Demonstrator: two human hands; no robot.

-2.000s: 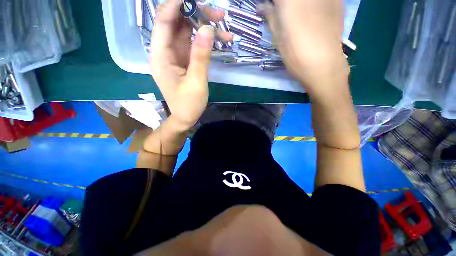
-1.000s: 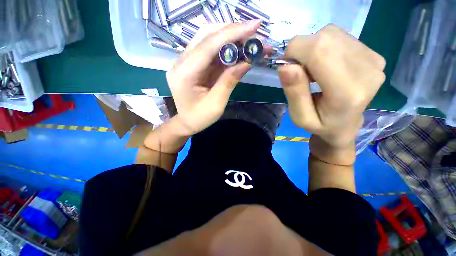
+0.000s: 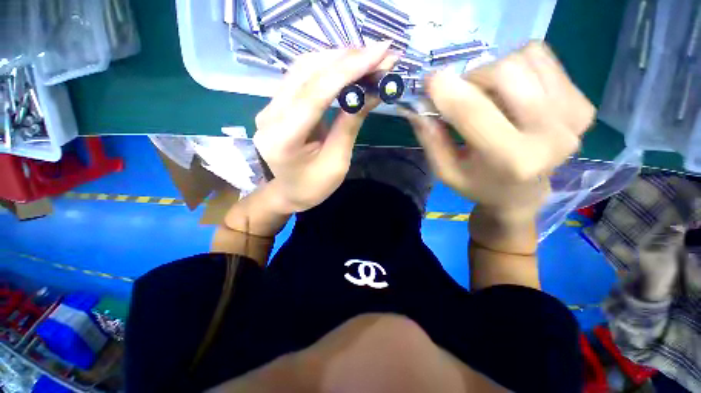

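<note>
My left hand (image 3: 307, 130) holds two silver cylindrical metal units side by side. Their round black end faces with pale yellow centres (image 3: 353, 99) point up towards me. My right hand (image 3: 500, 127), blurred, is beside them on the right. Its thumb and forefinger pinch a thin metal piece (image 3: 429, 113), whose tip is close to the right unit; whether they touch is unclear. Behind the hands, the white tray (image 3: 201, 65) holds many loose silver cylinders (image 3: 311, 34).
The green bench (image 3: 146, 100) bears frosted boxes (image 3: 69, 38) at left and right, and a small bin of metal parts (image 3: 50, 123). A clear plastic bag (image 3: 565, 203) hangs at the right edge. A blurred plaid garment (image 3: 626, 222) with a hand (image 3: 659, 269) is at far right.
From reaching over the tray, my right hand has come back beside the left. The two units remain in my left hand with their ends turned up. The plaid garment at right has shifted.
</note>
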